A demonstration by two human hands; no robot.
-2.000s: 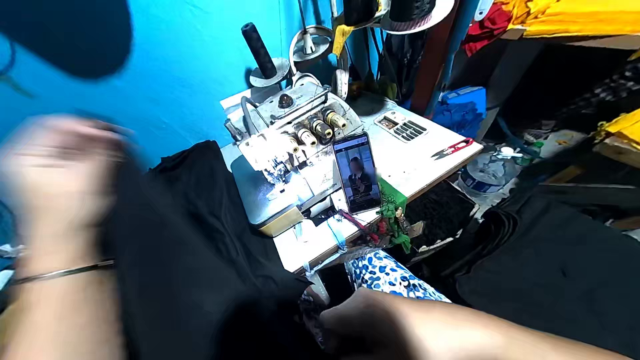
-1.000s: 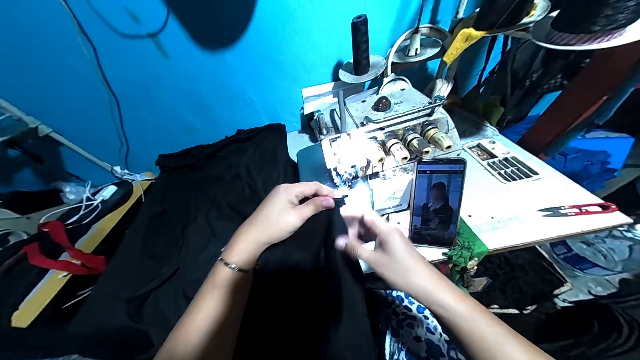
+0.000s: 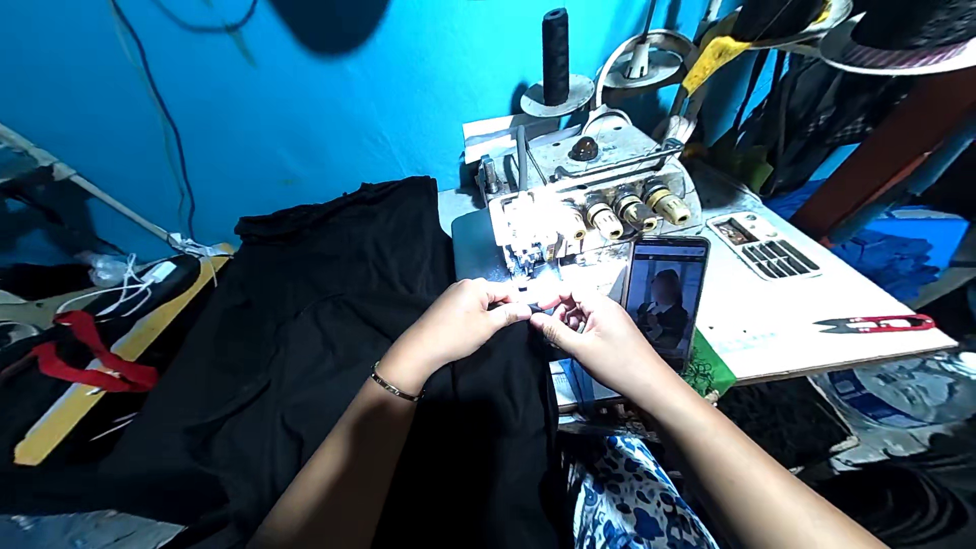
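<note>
Black fabric (image 3: 328, 328) spreads over the left of the table and hangs down at the front. My left hand (image 3: 473, 316) pinches its edge between thumb and fingers, just in front of the needle area of an overlock sewing machine (image 3: 610, 175). Close beside it, my right hand (image 3: 587, 328) pinches the same edge, fingertips almost touching the left ones. Bright light washes out the presser foot area. A smartphone (image 3: 665, 297) with a lit screen leans upright against the machine, right of my right hand.
Red-handled thread snips (image 3: 877, 324) lie on the white tabletop (image 3: 801, 335) at the right. A black thread cone (image 3: 556, 61) stands behind the machine. At the left are a red strip of cloth (image 3: 84, 358), a yellow-edged board (image 3: 137, 343) and a white cable (image 3: 137, 286).
My left hand has come from the far left to the machine's front, and the right hand has joined it at the fabric edge. The view has swung left.
</note>
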